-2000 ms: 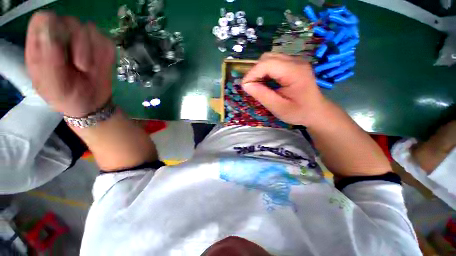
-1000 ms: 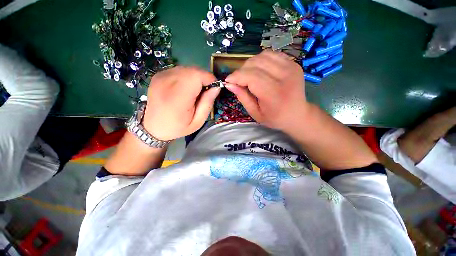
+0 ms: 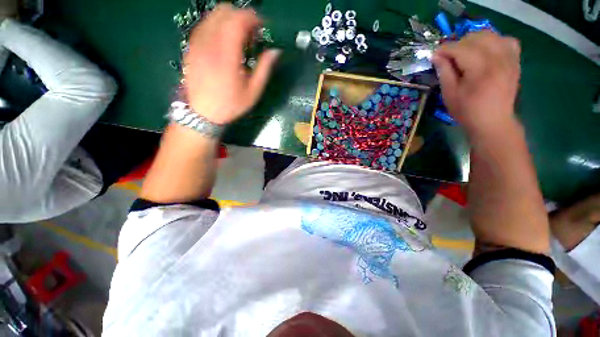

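Observation:
My left hand [image 3: 227, 62], blurred, is over the heap of boards with leads [image 3: 197, 13] at the upper left. Its thumb is apart from the fingers, and I see nothing in it. My right hand [image 3: 480, 79] is over the flat grey-silver pieces [image 3: 416, 49] and the blue cylinders [image 3: 466, 26] at the upper right. Its fingers are curled, and whether they hold anything is not clear. The open square parts box [image 3: 316, 108] stands at the table edge against my body, filled with blue-grey round ends and red bits [image 3: 368, 128].
White rings [image 3: 339, 29] lie loose at the top centre of the green table [image 3: 148, 85]. A person's white sleeve [image 3: 56, 59] is at the left, and another person's arm [image 3: 579, 224] is at the right edge. A red stool [image 3: 56, 280] is at the lower left.
My hands, together over the box a second ago, have moved apart, left hand to the left heap and right hand to the right piles. The box is now uncovered. The view has shifted and tilted.

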